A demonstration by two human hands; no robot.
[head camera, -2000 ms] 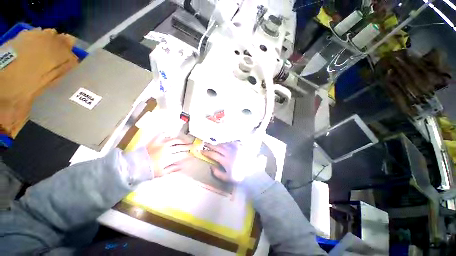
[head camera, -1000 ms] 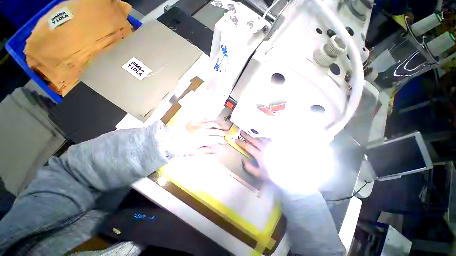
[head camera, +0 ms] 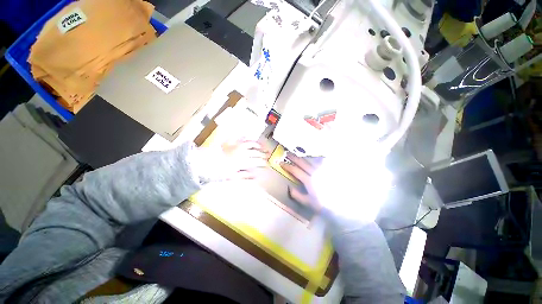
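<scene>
A grey-brown fabric panel lies on the white template board, which has yellow tape edges. The yellow-edged label clamp sits on the panel under the machine head. A small piece with dark lettering shows inside the clamp. My left hand lies flat with fingers apart on the panel's left side, just left of the clamp. My right hand rests on the panel at the clamp's right side, fingers spread. Lamp glare hides its back and wrist.
Labelled grey-brown panels lie left of the machine. Labelled orange panels fill a blue bin at the upper left. A beige-grey panel stack is at the far left. A control screen and thread cones are at the right.
Compared with two seconds ago, the view has turned, so the machine sits further right and the orange bin shows more fully. Both hands stay beside the clamp.
</scene>
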